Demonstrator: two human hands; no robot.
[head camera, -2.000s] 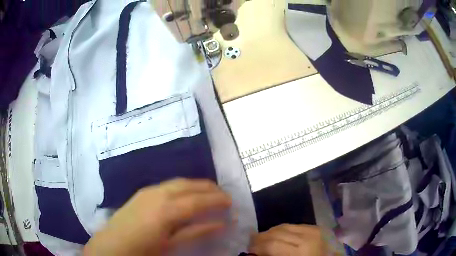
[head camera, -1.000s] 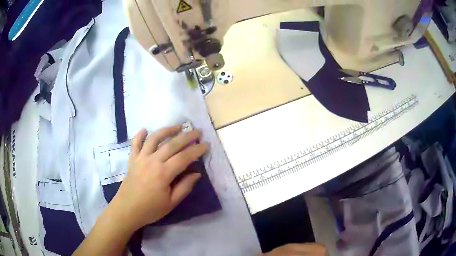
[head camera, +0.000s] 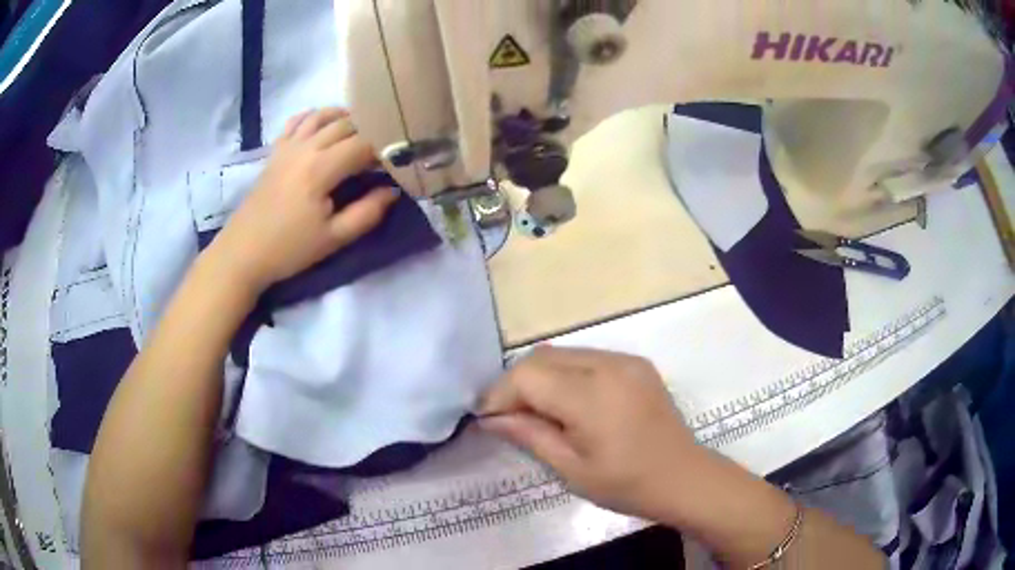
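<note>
A light grey-blue panel (head camera: 356, 367) lies on the machine bed, its right edge running up to the presser foot (head camera: 485, 206). A navy pocket piece (head camera: 356, 251) lies across it. My left hand (head camera: 306, 195) rests flat on the panel and the pocket piece, left of the foot, fingers apart. My right hand (head camera: 595, 423) pinches the panel's lower right corner, where a dark edge shows under the pale cloth. The needle tip is too blurred to make out.
The cream machine head (head camera: 668, 67) spans the top. A navy curved piece (head camera: 790, 290) with a pale piece (head camera: 718, 184) on it lies right of the needle, with thread snips (head camera: 863, 256). A printed ruler scale (head camera: 824, 379) runs along the table's front. Grey and navy cloth (head camera: 935, 479) heaps below right.
The panel has moved up and away from me, and its lower edge now shows. My left hand has moved up with it. My right hand has risen from the bottom edge and taken hold of the corner.
</note>
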